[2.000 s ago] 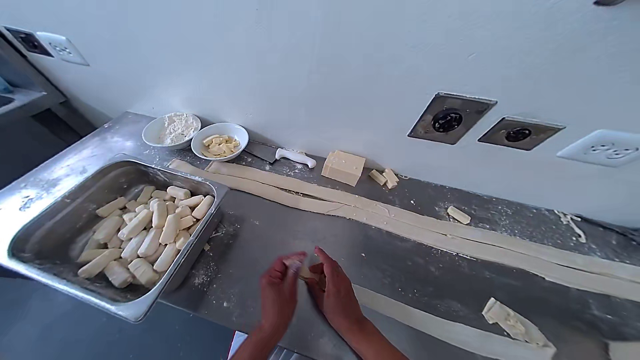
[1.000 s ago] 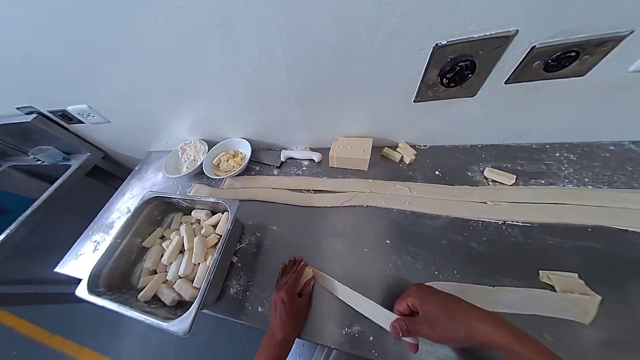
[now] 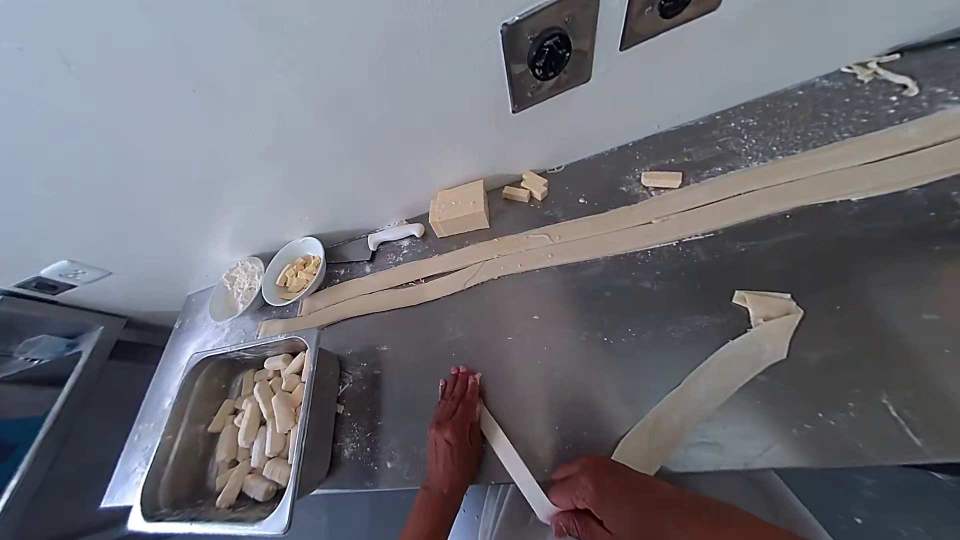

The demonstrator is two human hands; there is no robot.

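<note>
My right hand (image 3: 581, 495) grips a dough strip (image 3: 517, 469) at the front edge of the steel worktop (image 3: 570, 360). The narrow stretch runs taut up to my left hand (image 3: 456, 431), which lies flat at its upper end; what is under its fingers is hidden. Beyond my right hand the strip continues wide and flat (image 3: 709, 375), with a folded end. Two long dough strips (image 3: 570, 244) lie side by side along the back. A deep steel pan (image 3: 180, 442) at the left holds several wrapped dough sticks (image 3: 251, 427).
Behind the long strips are a bowl of white flour (image 3: 244, 289), a bowl of pale yellow pieces (image 3: 298, 271), a white-handled knife (image 3: 396, 235), a block of cheese (image 3: 459, 208) and cut cheese sticks (image 3: 534, 185). Dough scraps (image 3: 881, 73) lie at the back right. Sockets (image 3: 550, 54) are on the wall.
My hands were close together two seconds ago, then moved apart with the strip stretched between them. Since one second ago, my right hand has drawn toward the front edge. The view has turned.
</note>
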